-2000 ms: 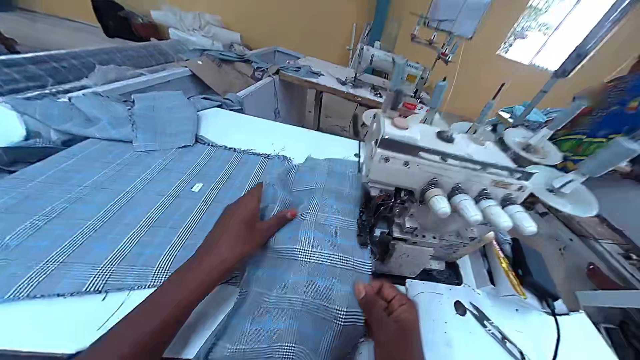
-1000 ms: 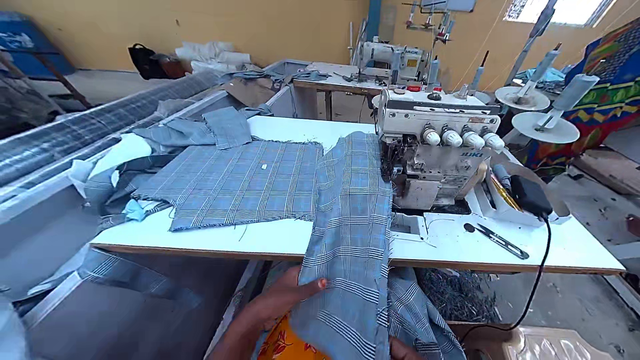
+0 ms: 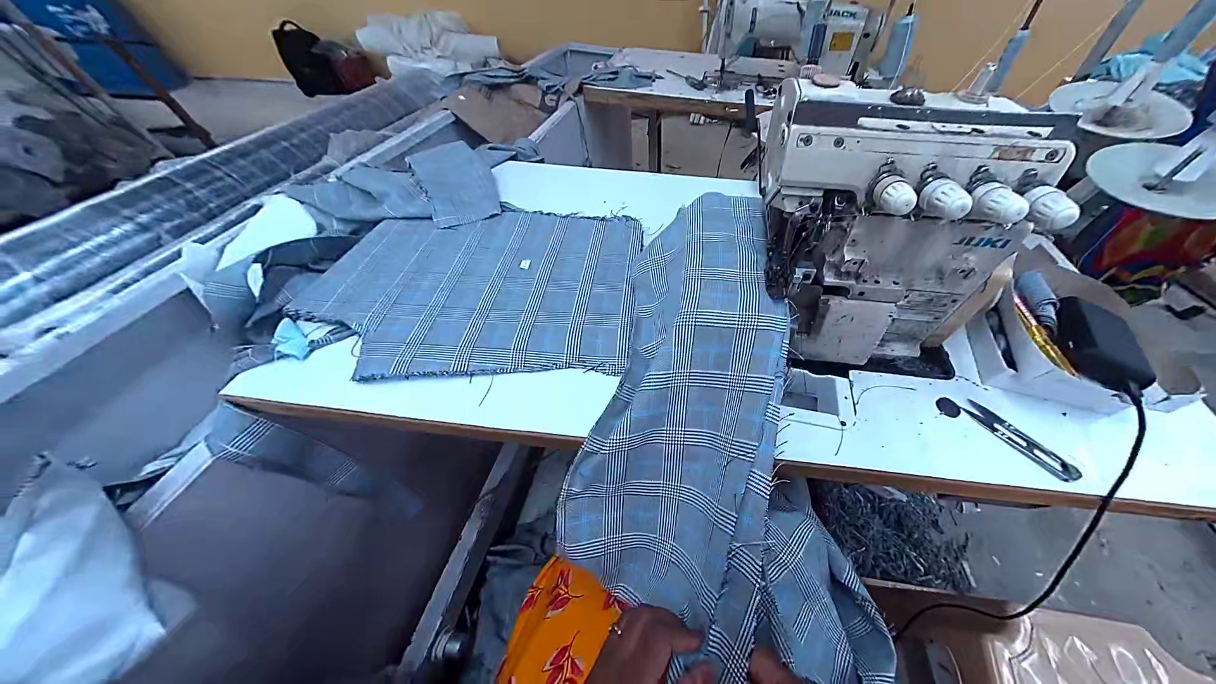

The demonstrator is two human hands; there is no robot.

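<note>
A long piece of grey-blue checked fabric (image 3: 703,380) runs from beside the needle area of a white Juki overlock machine (image 3: 912,228) over the table's front edge. My left hand (image 3: 651,646) is on the fabric at the bottom of the view, with the cloth between its thumb and fingers. Close to its right, my right hand (image 3: 771,667) grips the fabric edge; only a small part of it shows. A wider checked panel (image 3: 494,294) lies flat to the left, its right edge beside the long piece.
Thread snips (image 3: 1021,439) and a white box (image 3: 1035,351) with tools lie right of the machine, where a black cable (image 3: 1107,513) hangs down. Fabric scraps (image 3: 456,180) lie at the back left. Trimmings (image 3: 893,532) are piled below the table.
Both hands have moved from the tabletop down below its front edge, with the long fabric now hanging over that edge. The view has shifted a lot.
</note>
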